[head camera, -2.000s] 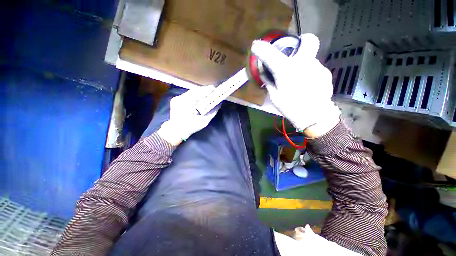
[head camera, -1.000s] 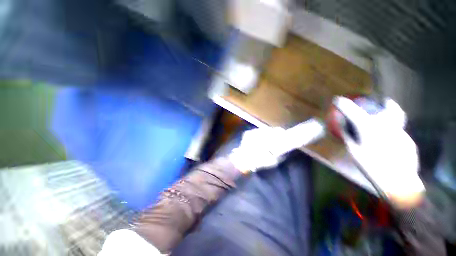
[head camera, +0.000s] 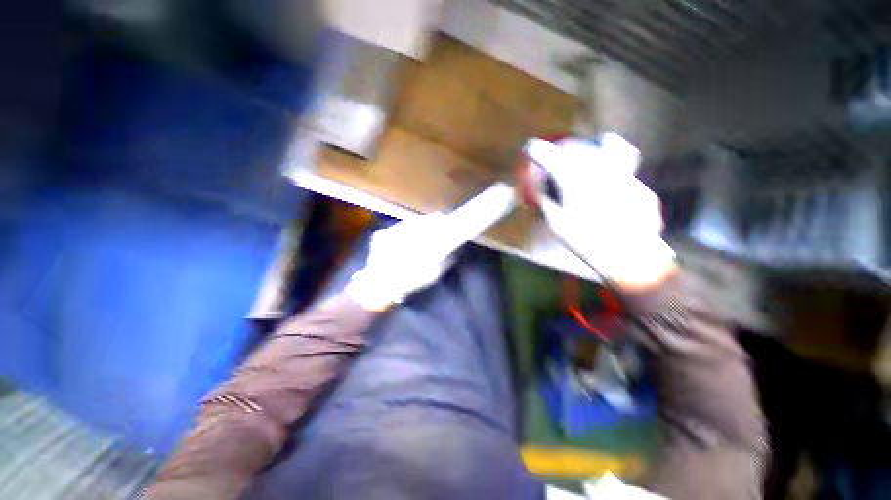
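Note:
The picture is blurred. My left hand (head camera: 405, 259), in a white glove, holds a sheet-metal bracket (head camera: 486, 208), seen as a narrow pale strip pointing up and right over the bench's front edge. My right hand (head camera: 608, 210), also in a white glove, holds the air sander (head camera: 534, 176). Its red rim shows on the hand's left side, right by the bracket's far end. Whether the two touch is too blurred to tell. The palm side of my right hand and most of the sander's body are hidden.
A brown cardboard sheet (head camera: 469, 107) lies on the bench, with a grey metal plate (head camera: 347, 127) at its left. Slotted brackets (head camera: 801, 205) stand at the right. A blue surface (head camera: 147, 303) fills the left. A blue bin (head camera: 586, 402) and the red hose (head camera: 591, 317) are below.
The view swung right to left, then partly back, so everything shifted across the picture. Both hands keep their hold on the bracket and the sander.

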